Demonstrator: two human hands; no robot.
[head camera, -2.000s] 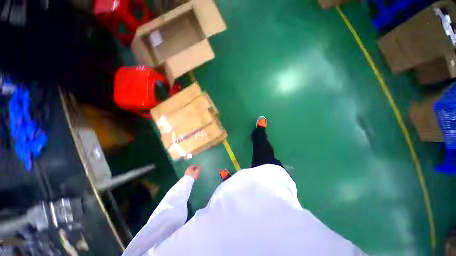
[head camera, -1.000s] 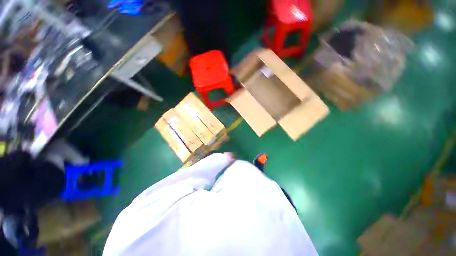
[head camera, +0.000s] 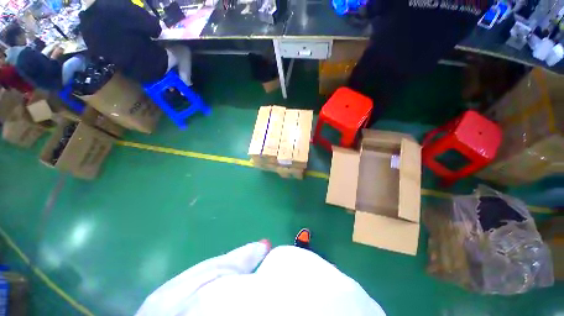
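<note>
A closed brown carton (head camera: 282, 139) stands on the green floor in front of me, on the yellow line. To its right an open, empty-looking carton (head camera: 378, 179) stands with its flaps spread. My left hand (head camera: 266, 244) shows only as a small blurred bit of fingers at the end of the white sleeve, well short of the closed carton; whether it holds anything cannot be seen. My right hand is not in view.
Red stools (head camera: 348, 111) stand behind the cartons. A bagged carton (head camera: 498, 241) is at the right. A blue stool (head camera: 176, 97) and filled cartons (head camera: 79, 148) are at the left. People sit or stand along the dark-topped bench (head camera: 241, 24).
The view has turned, so the bench now runs across the top. The cartons and red stools lie straight ahead and to the right. The left forearm is drawn in close to the body.
</note>
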